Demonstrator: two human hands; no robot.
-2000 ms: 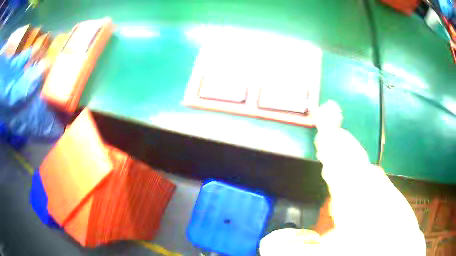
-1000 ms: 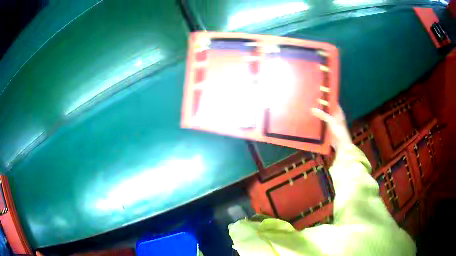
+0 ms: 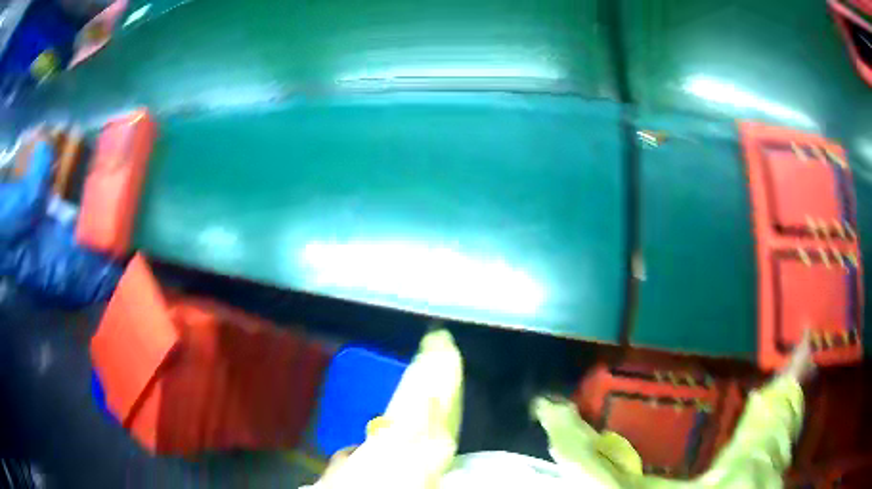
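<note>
A red foam tray (image 3: 762, 244) with two black-bordered panels and pale tape tabs is at the right, by the green bench's near edge. My right hand (image 3: 801, 361) is at its near end, fingers over the rim, and appears to hold it; the hand is small and blurred. The pale yellow sleeve (image 3: 421, 396) of my left arm is low in the middle. Only a blurred skin-coloured patch shows at the bottom edge beside it, so I cannot make out my left hand.
The green bench (image 3: 382, 181) has a dark seam. Loaded trays (image 3: 655, 425) stand low beside it. Red foam sheets (image 3: 229, 382) are piled at lower left, near a blue stool (image 3: 359, 401). Another red tray stack (image 3: 117, 181) lies on the bench's left, by a person's blue sleeve (image 3: 57, 239).
The view has swung left since the last frame. The loaded tray, held in front of me over the bench then, now appears at the far right. The piled foam sheets are in view again.
</note>
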